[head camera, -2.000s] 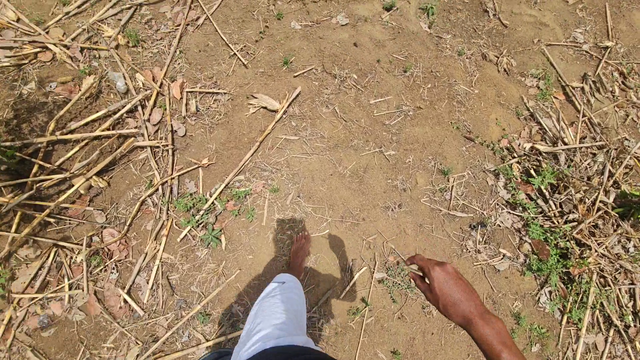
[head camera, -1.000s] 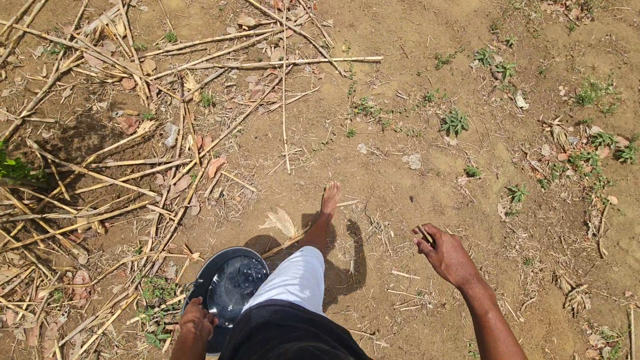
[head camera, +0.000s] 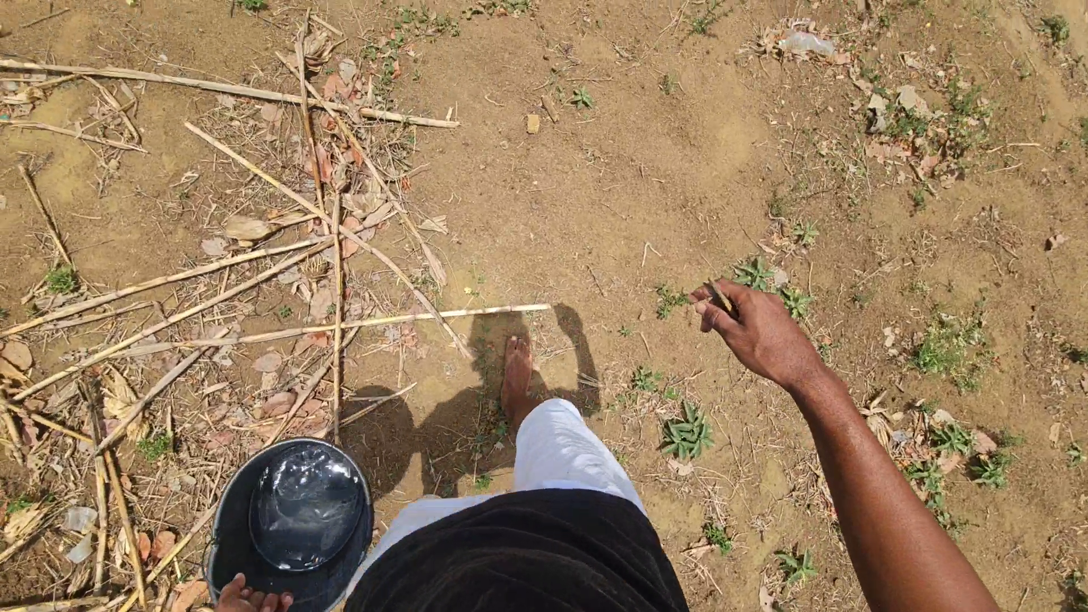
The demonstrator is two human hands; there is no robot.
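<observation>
At the lower left is a dark bucket [head camera: 219, 510] with a shiny, dark round surface inside; whether that is water or an object, I cannot tell. My left hand [head camera: 253, 597] is at its near rim, fingers curled, mostly cut off by the frame's bottom edge. Out to the right, my right hand [head camera: 744, 327] is held above the bare soil, its fingers closed around a small, thin brownish piece [head camera: 722, 299], perhaps a bit of stalk.
Long dry stalks [head camera: 229, 87] lie crossed among dead leaves on the left, one reaching in front of my bare foot [head camera: 516, 378]. Small green plants [head camera: 687, 432] dot the soil to the right. A clear plastic scrap [head camera: 806, 42] lies at the upper right.
The ground has shifted in view as I walk. The bucket and my left hand, out of view two seconds ago, show from one second ago on. My right arm reaches farther forward.
</observation>
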